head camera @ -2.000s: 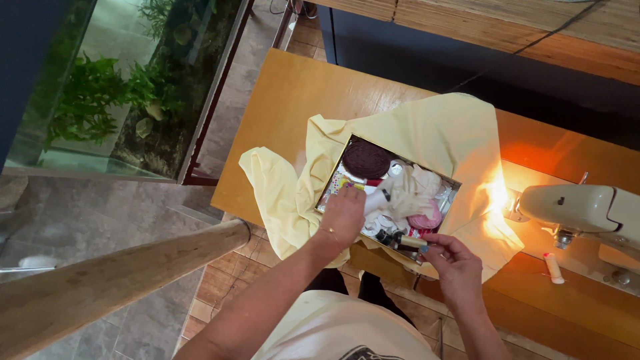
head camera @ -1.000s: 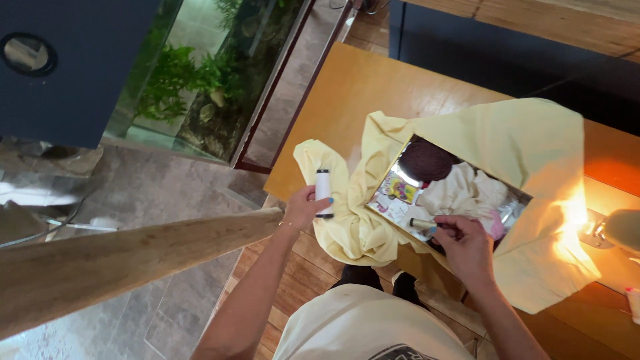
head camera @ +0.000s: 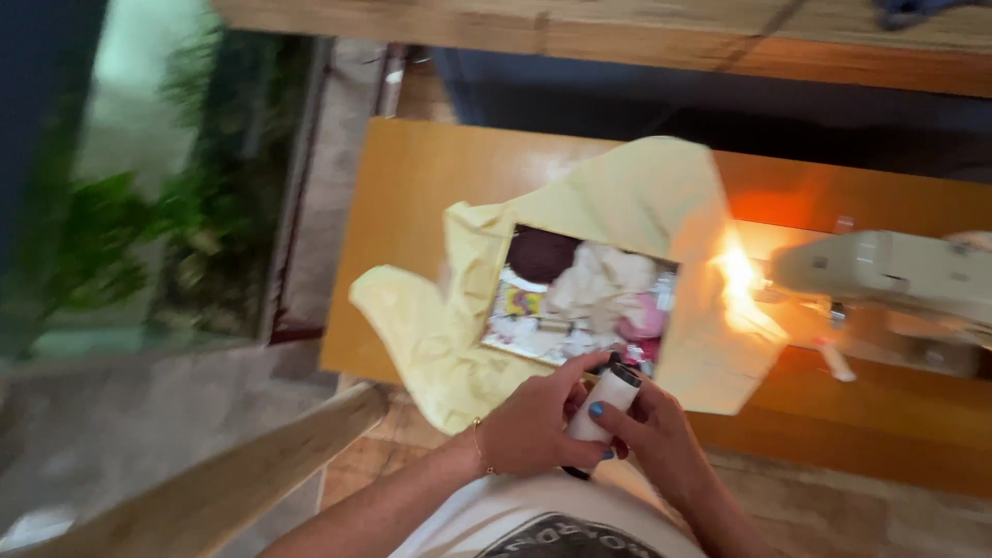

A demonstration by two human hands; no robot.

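Close to my body, my left hand (head camera: pixel 535 422) and my right hand (head camera: pixel 659 426) both hold a spool of white thread (head camera: pixel 606 403) with black ends, tilted between them. Part of another dark item shows at my fingers, too hidden to name. Just beyond the hands lies an open box (head camera: pixel 504 287) of sewing supplies. Inside it are a dark brown round item (head camera: pixel 542 254), crumpled cream fabric (head camera: pixel 601 279), a pink item (head camera: pixel 642 316) and several small things. The box rests on pale yellow fabric (head camera: pixel 651 186), which is bunched up at its left.
A sewing machine (head camera: pixel 891 271) with its lamp lit stands at the right of the wooden table (head camera: pixel 411 170). A small pale spool (head camera: pixel 835 360) lies near it. An aquarium (head camera: pixel 139 232) is at the left, and a wooden pole (head camera: pixel 232 465) slants across the lower left.
My left hand has brought the white spool from left of the box to my right hand. My right hand has moved from the box to the spool. The view has shifted.
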